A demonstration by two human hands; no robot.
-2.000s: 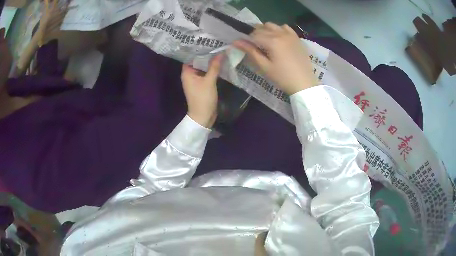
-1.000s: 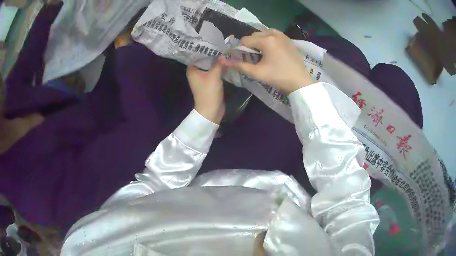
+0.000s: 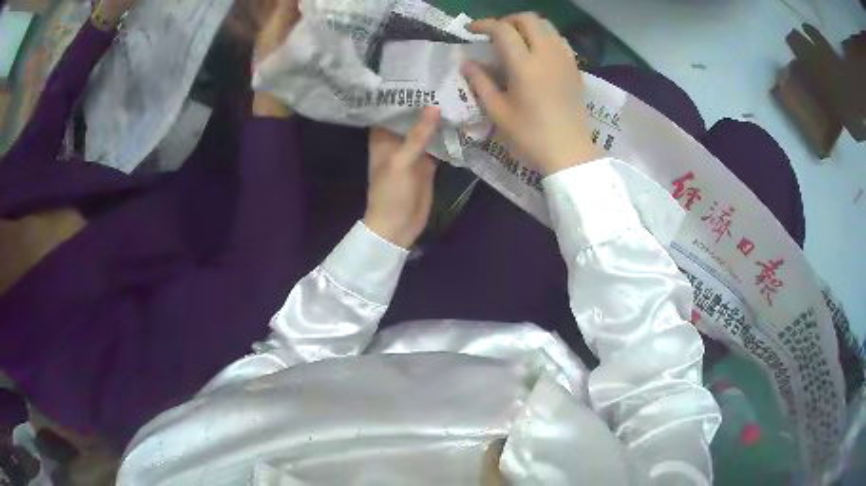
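A long strip of folded newspaper wrap (image 3: pixel 726 223) runs from the upper left across my lap and curves down to the lower right, with red masthead characters. Its left end is crumpled and opened. A dark panel (image 3: pixel 404 28) shows in the opening, with a pale paper flap (image 3: pixel 418 63) beside it. My left hand (image 3: pixel 404 180) is under the lower edge of the newspaper, thumb on it. My right hand (image 3: pixel 534 90) grips the newspaper and flap from above. The panel under the newspaper is hidden.
A person in purple (image 3: pixel 123 285) sits close at the left, one hand at the crumpled end. Another newspaper bundle (image 3: pixel 147 85) hangs at upper left. Brown cardboard pieces (image 3: pixel 807 104) lie on a white surface (image 3: pixel 707 76) at right. A red-capped bottle (image 3: pixel 750 434) shows at lower right.
The neighbour's hand has come to the crumpled end. The newspaper there has been folded and lifted. The pale flap now lies flatter over the dark panel. The bundle at upper left has shifted.
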